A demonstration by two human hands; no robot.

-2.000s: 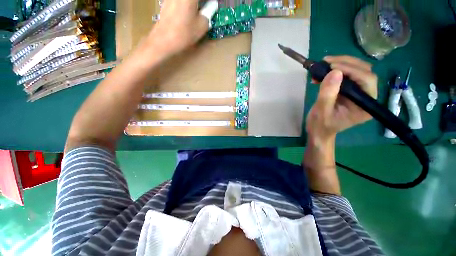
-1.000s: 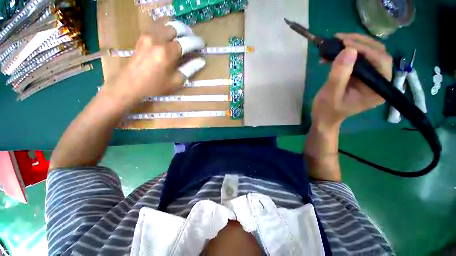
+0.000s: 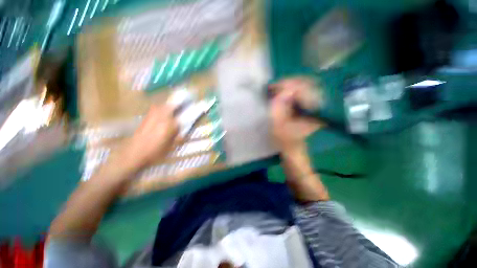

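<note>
The view is strongly blurred. My right hand (image 3: 295,110) is closed around the black soldering iron (image 3: 306,112), over the right side of the grey board (image 3: 243,115). The iron's tip cannot be made out. My left hand (image 3: 159,128), with white finger covers, is low over the cardboard mat (image 3: 99,78), left of the upright green PCB panel (image 3: 215,123). Whether its fingers hold a strip cannot be told. White LED strips (image 3: 183,165) lie below its fingers and reach towards the panel.
More green panels (image 3: 185,63) lie at the top of the mat. A blurred strip pile (image 3: 31,115) is at far left. The round yellowish roll (image 3: 334,39) and the white-handled cutters (image 3: 358,107) are on the right. Black items (image 3: 426,36) stand beyond them.
The whole view has tilted and shifted, showing more of the bench at right. My left hand is now nearer the PCB panel. The iron, still in my right hand, is nearer the grey board.
</note>
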